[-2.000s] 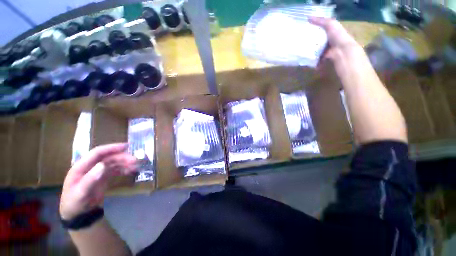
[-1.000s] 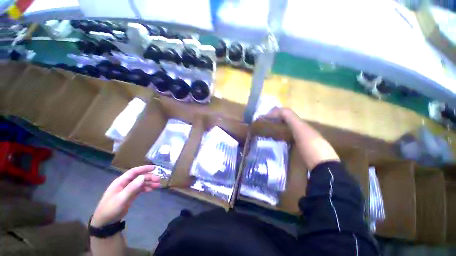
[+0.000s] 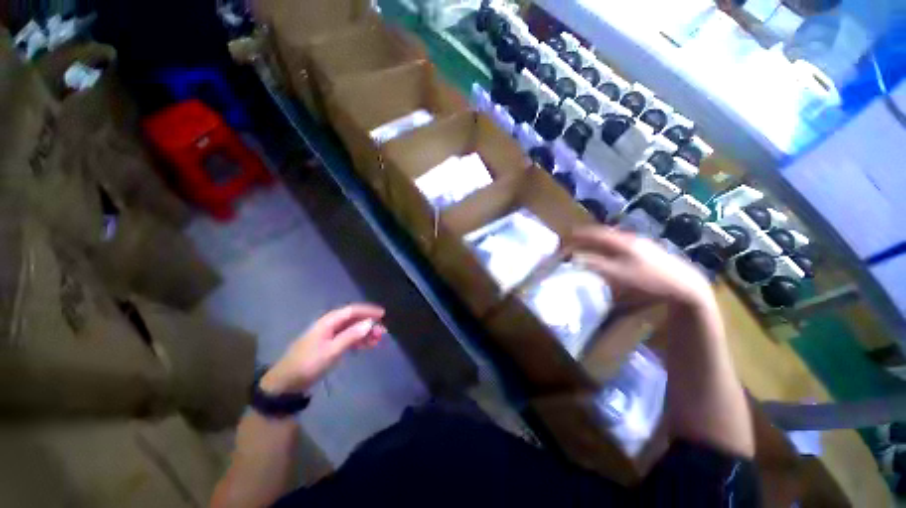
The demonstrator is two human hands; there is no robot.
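Observation:
A row of open brown product cartons [image 3: 392,91] runs from the top left to the lower right along the bench edge. Several hold bagged silvery-white flat panels [image 3: 513,248]. My right hand [image 3: 636,266] is over the cartons, beside a shiny bagged packet [image 3: 571,306]; it is blurred and I cannot tell whether its fingers grip it. My left hand [image 3: 323,349] is over the floor, left of the cartons, fingers slightly bent, nothing in it.
Dome cameras [image 3: 685,230] stand in rows behind the cartons. A red plastic stool [image 3: 207,157] is on the floor at the upper left. Large brown cartons [image 3: 149,372] fill the left side. A raised white shelf [image 3: 735,74] is at the upper right.
The view has turned left along the row. My right hand has moved from behind the cartons to over a bagged packet. My left hand still hangs empty, now farther from the cartons.

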